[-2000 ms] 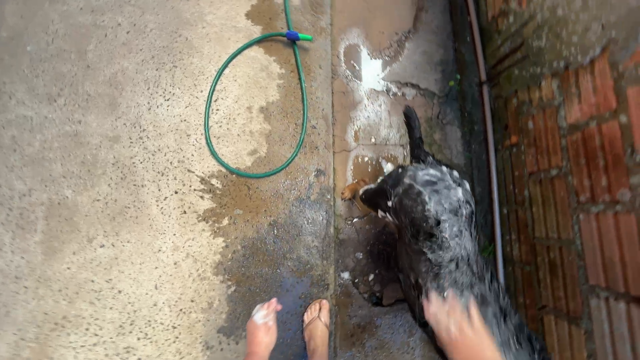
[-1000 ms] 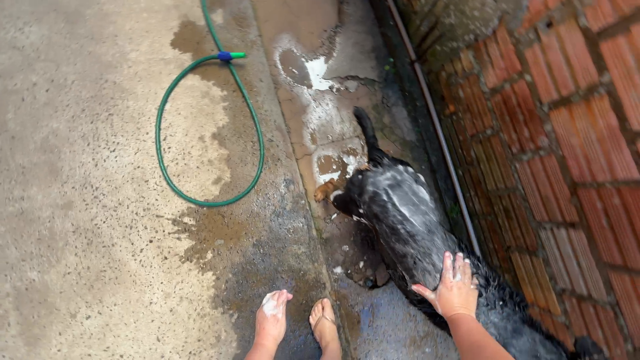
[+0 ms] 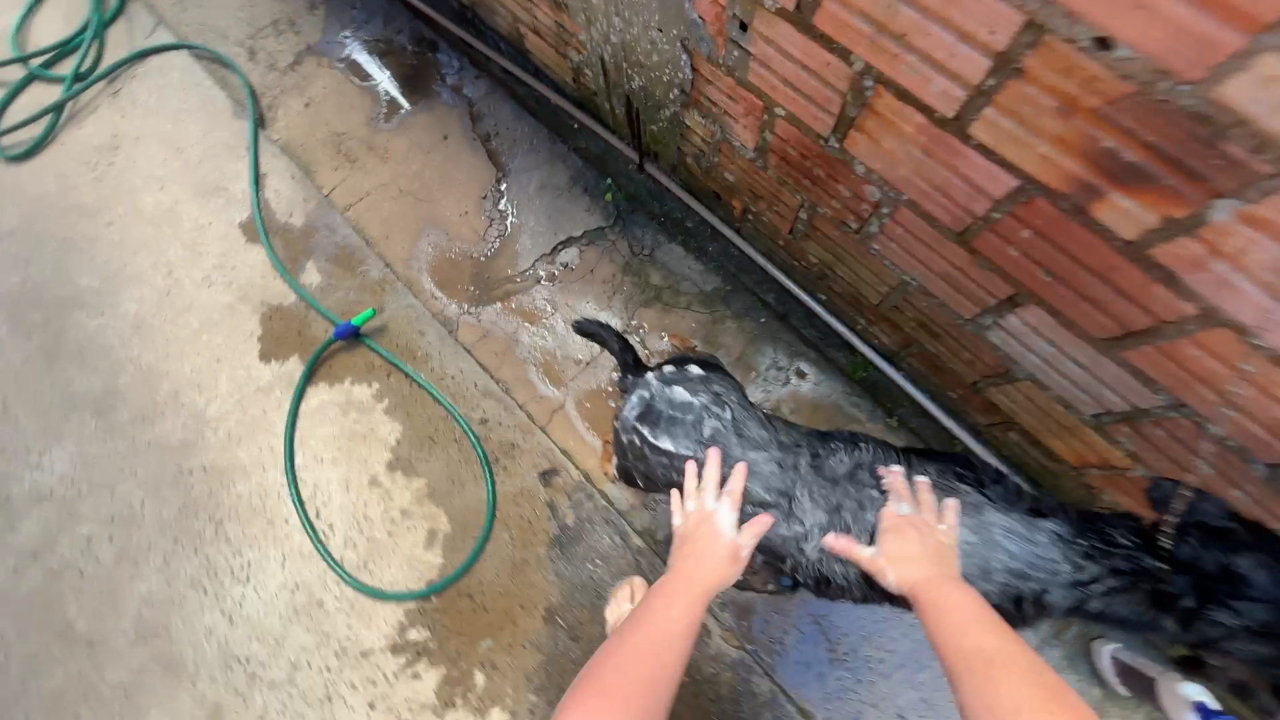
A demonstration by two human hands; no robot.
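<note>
A black dog [image 3: 800,480] with wet, soapy fur stands along the wall, its tail toward the upper left and its head at the right edge, where a collar shows. My left hand [image 3: 712,530] is spread at the dog's near flank by the rump, foam on its fingers. Over the middle of the back is my right hand [image 3: 908,540], fingers apart, also foamy. Whether either palm presses on the fur is hard to tell. White lather [image 3: 665,410] covers the rump.
A green garden hose [image 3: 290,470] with a blue and green nozzle [image 3: 355,325] loops on the concrete at left. A brick wall [image 3: 940,160] and a thin pipe [image 3: 800,290] run behind the dog. Wet ground [image 3: 470,250] lies past its tail. A shoe [image 3: 1150,675] shows at lower right.
My left hand has moved from beside my foot to the dog's side. The right hand stays at the dog's back. The view has swung toward the wall.
</note>
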